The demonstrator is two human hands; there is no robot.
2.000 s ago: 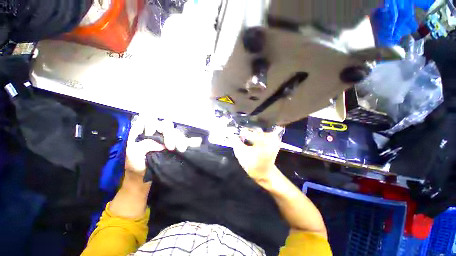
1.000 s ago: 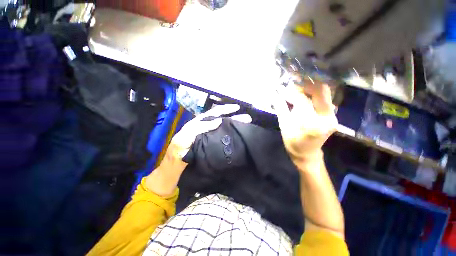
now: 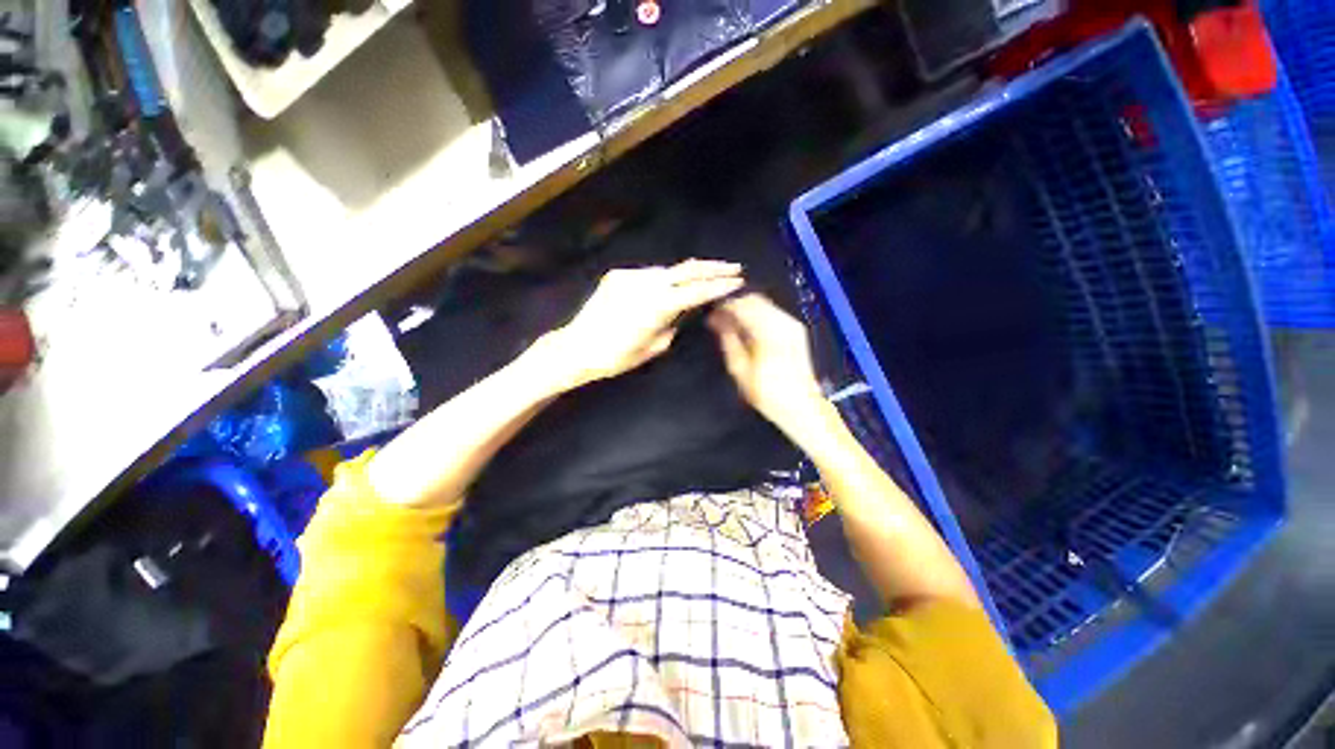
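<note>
The black garment (image 3: 622,439) is draped over the lap, below the table edge. My left hand (image 3: 640,315) and my right hand (image 3: 767,351) meet at its upper part. Both hold a dark fold of the cloth between the fingers, with the fingertips close together. The fingers partly hide the gripped cloth. No buttons can be made out on the garment.
A large blue plastic crate (image 3: 864,344) stands at the right, with dark contents. The pale table (image 3: 340,234) runs diagonally across the upper left. A cream tray (image 3: 261,91) of dark discs and a dark plastic-covered item (image 3: 622,66) lie on it. A red object (image 3: 1234,56) is at upper right.
The view has swung right, so the machine head is out of the picture and the crate shows fully. My right hand has left the machine and joined my left hand at the garment.
</note>
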